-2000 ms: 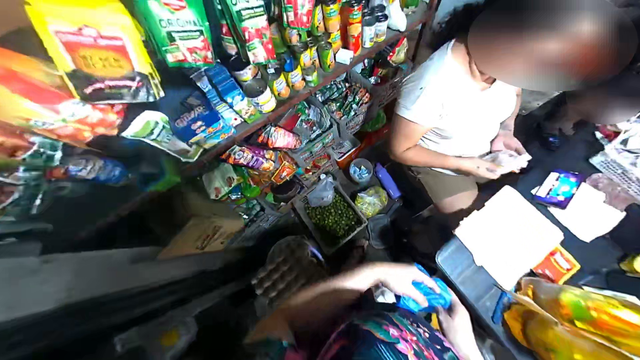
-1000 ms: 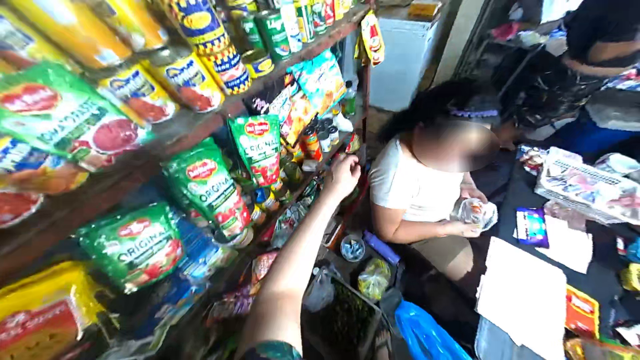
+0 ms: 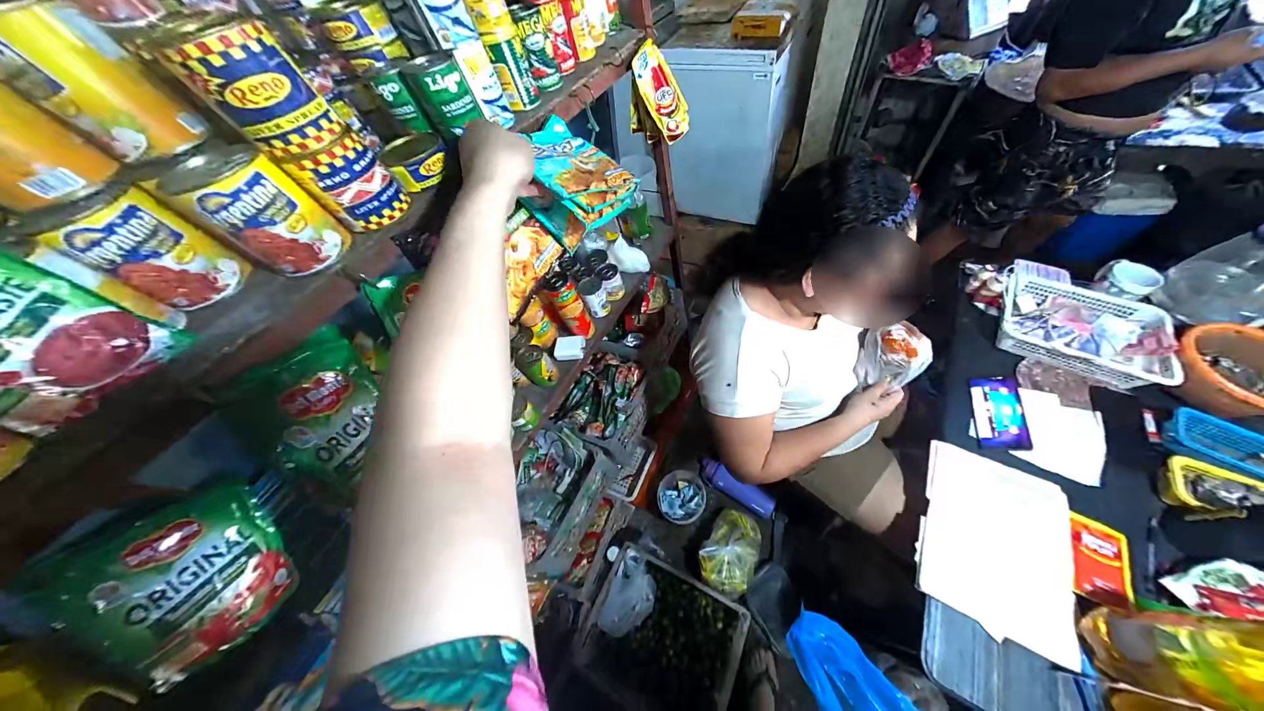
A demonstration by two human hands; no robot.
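Note:
My left hand point(image 3: 496, 163) reaches up to the edge of the upper shelf, its fingers curled at the top corner of a bunch of teal snack packets point(image 3: 583, 178). The fingertips are partly hidden behind the hand. Beside it on the left are sardine cans point(image 3: 442, 91) and a small yellow-and-blue can point(image 3: 415, 161). Orange packets point(image 3: 533, 259) hang just below. My right hand is not in view. A blue plastic bag point(image 3: 844, 664) shows at the bottom edge.
Liver spread cans point(image 3: 259, 91) and green sauce pouches point(image 3: 188, 583) fill the shelves at left. A seated person point(image 3: 790, 365) holds a clear plastic bag point(image 3: 897, 354). Right of them, a dark table bears a white basket point(image 3: 1086, 331) and cardboard point(image 3: 997, 553). Another person stands behind.
Two seconds ago my hands were together at the blue bag. My left hand has since left it and reached up to the teal packets. The view has swung a lot.

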